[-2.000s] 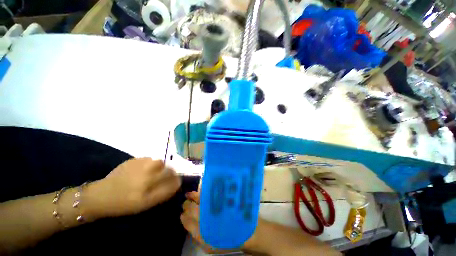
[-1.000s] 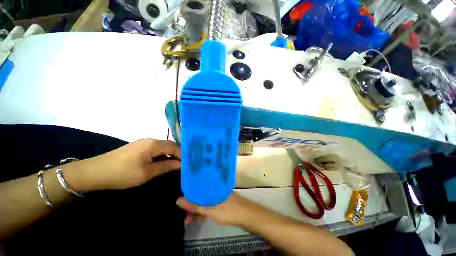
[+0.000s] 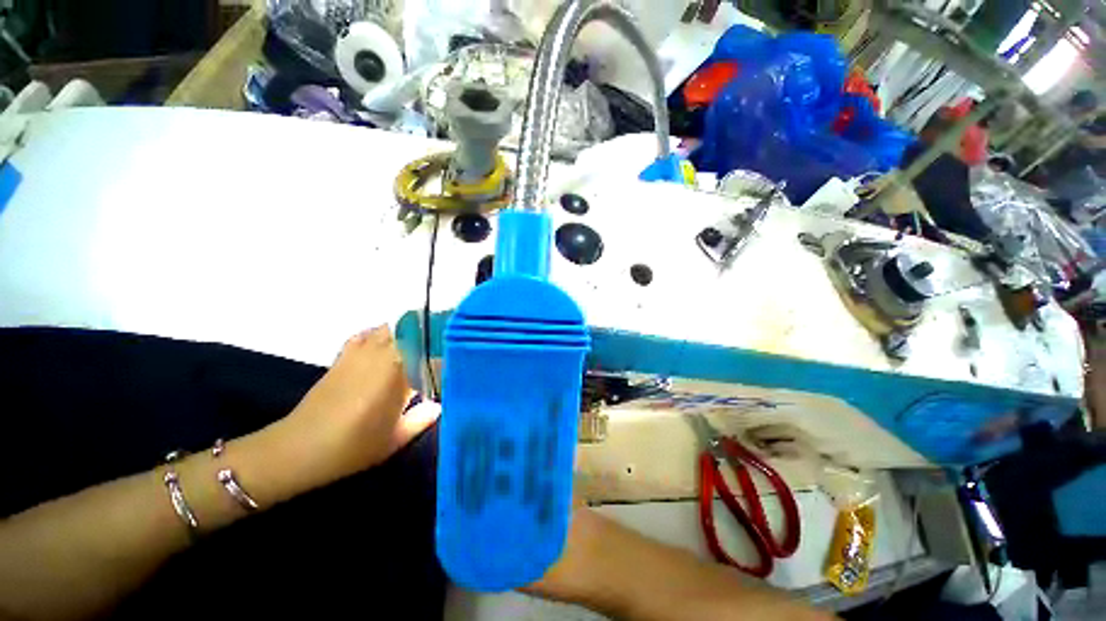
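Note:
Black cloth [image 3: 146, 400] covers the left side and front of the white sewing table. My left hand [image 3: 352, 406] is over the cloth at the left end of the white and teal sewing machine head [image 3: 752, 375]. Its thumb points at the needle area, and its fingertips are partly hidden, so I cannot tell if it grips cloth. My right forearm [image 3: 631, 570] comes in from the lower right. The blue lamp [image 3: 512, 449] hides my right hand and the needle.
Red-handled scissors [image 3: 750, 503] and a yellow-orange packet [image 3: 851, 546] lie right of the needle area. The lamp's silvery stem [image 3: 540, 121] rises over the head. A yellow ring [image 3: 418, 184] sits around a grey post. A blue plastic bag [image 3: 788, 115] and clutter lie behind.
My left hand has turned and its fingers now sit higher against the head's left end. My right hand has gone fully behind the lamp. The view has shifted, with the lamp lower in it.

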